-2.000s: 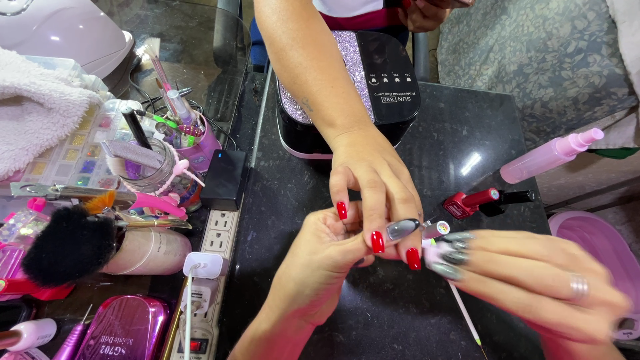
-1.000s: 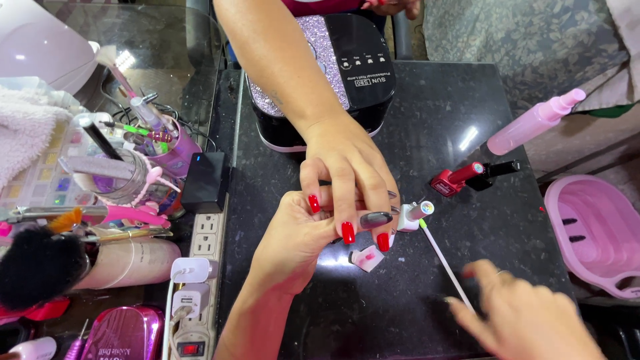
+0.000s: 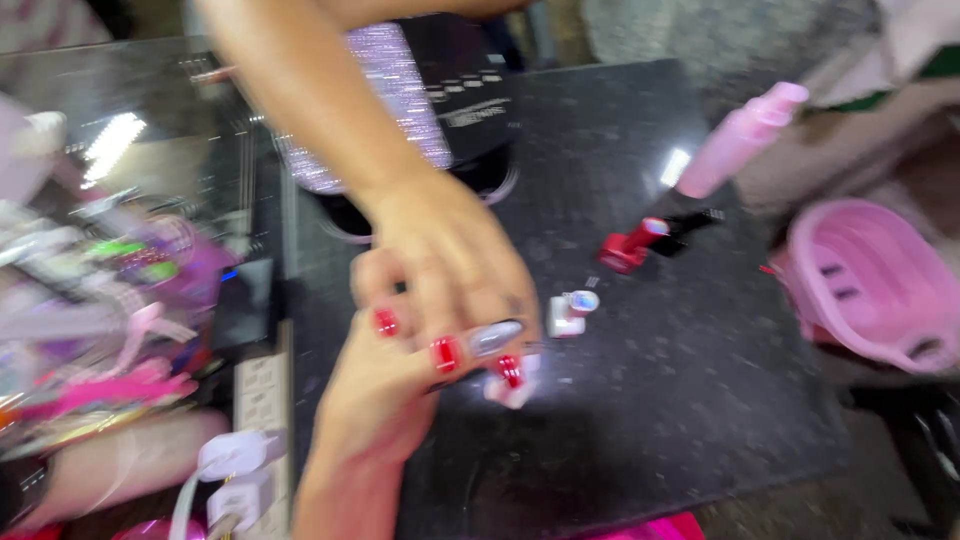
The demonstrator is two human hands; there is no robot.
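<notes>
My left hand [image 3: 390,382], with a long grey nail on its thumb, holds the fingers of another person's hand [image 3: 450,262], whose nails are bright red. The thumb lies over those fingers. Under the red nails, partly covered, a small white and pink item [image 3: 514,394] rests on the black speckled table. Just right of the fingers stands a white nail polish bottle [image 3: 568,315]. A red nail polish bottle [image 3: 630,246] is farther right, beside a black bottle [image 3: 682,229]. My right hand is out of view. The whole view is blurred.
Behind the other person's arm stands a glittery nail lamp [image 3: 397,90]. A pink spray bottle [image 3: 739,142] is at the back right, and a pink basin [image 3: 870,285] is beyond the table [image 3: 675,420]. At left are a power strip [image 3: 262,405], plugs and crowded manicure tools.
My right hand, seen at the lower right a second ago, has left the view. The thin white stick with a green tip no longer shows on the table. My left hand keeps its hold.
</notes>
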